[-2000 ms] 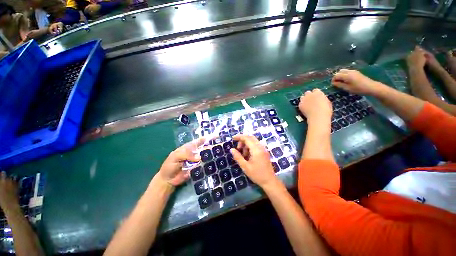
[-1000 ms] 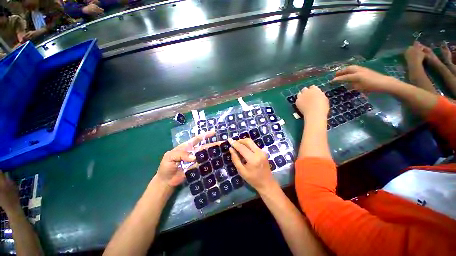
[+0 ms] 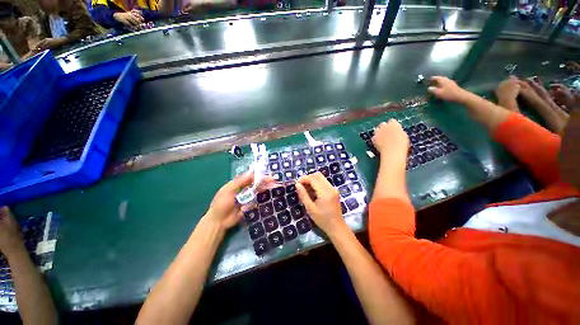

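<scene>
The clear sheet (image 3: 291, 166) with a grid of black rounded-square pads lies on the green bench, white strips (image 3: 310, 138) at its top edge. My left hand (image 3: 230, 202) is over its left side, thumb and fingertips closed on a small pale piece (image 3: 245, 197); its exact shape is blurred. My right hand (image 3: 323, 202) is over the middle of the sheet, its thumb and fingertips pinched close to the pads. Whether anything is between them is too small to tell. A small dark square unit (image 3: 237, 151) lies just beyond the sheet's top left corner.
A blue bin (image 3: 95, 143) with rows of black pieces stands at left. The dark green belt (image 3: 286, 73) runs beyond the bench. At right, an orange-sleeved person has one hand over another pad sheet (image 3: 427, 145) and one over the belt. Another arm and sheet (image 3: 43, 244) are at lower left.
My hands stay over the same sheet, with small finger shifts. The orange-sleeved person's far hand has moved from their sheet out to a small unit on the belt. The camera view has shifted slightly.
</scene>
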